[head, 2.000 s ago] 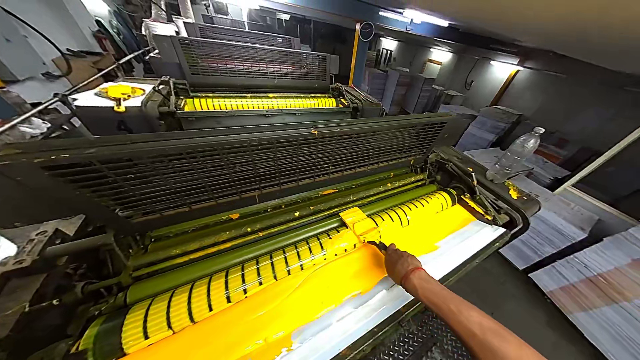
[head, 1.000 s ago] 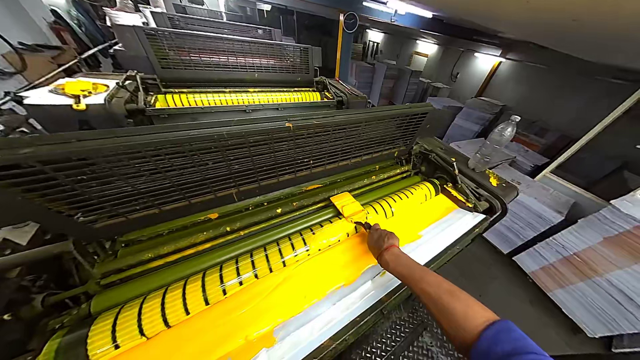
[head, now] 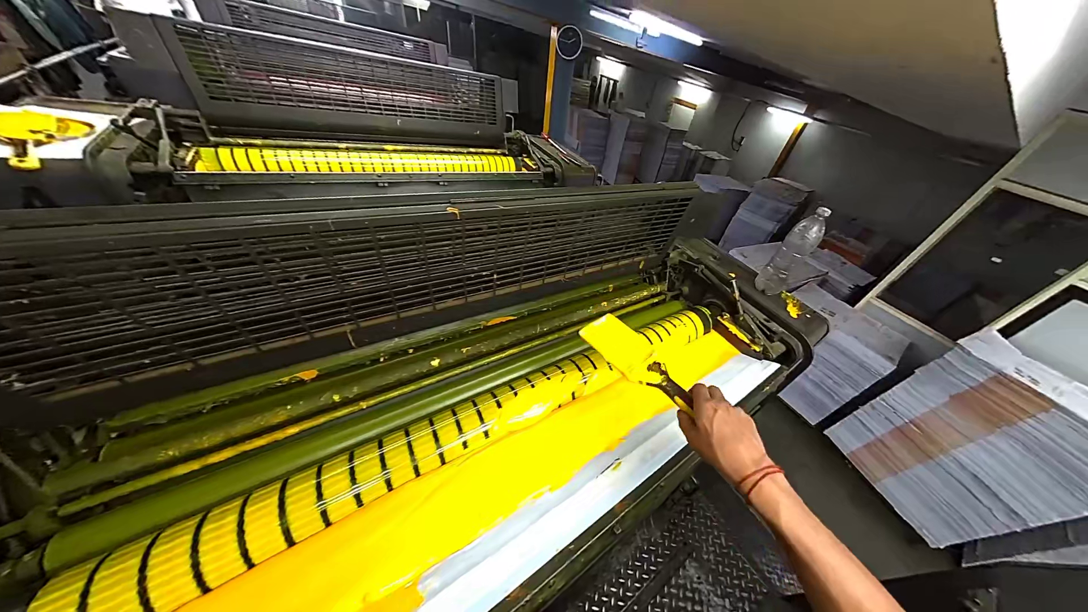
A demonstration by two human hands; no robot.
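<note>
My right hand, with a red thread at the wrist, grips the dark handle of an ink knife. The knife's broad blade is coated in yellow ink and lies over the right part of the ink fountain roller, which is yellow with dark bands. Thick yellow ink spreads along the fountain tray in front of that roller, and the tray's pale front edge shows. A green roller runs behind. My left hand is out of view.
A slatted metal guard stands behind the rollers. A clear plastic bottle rests on the press's right end. Stacks of printed sheets stand at the right. Another press with a yellow roller is behind. Below lies a diamond-plate step.
The ink knife in my right hand has turned, and its blade now points up and left, broad face showing. The hand has moved a little to the right along the roller.
</note>
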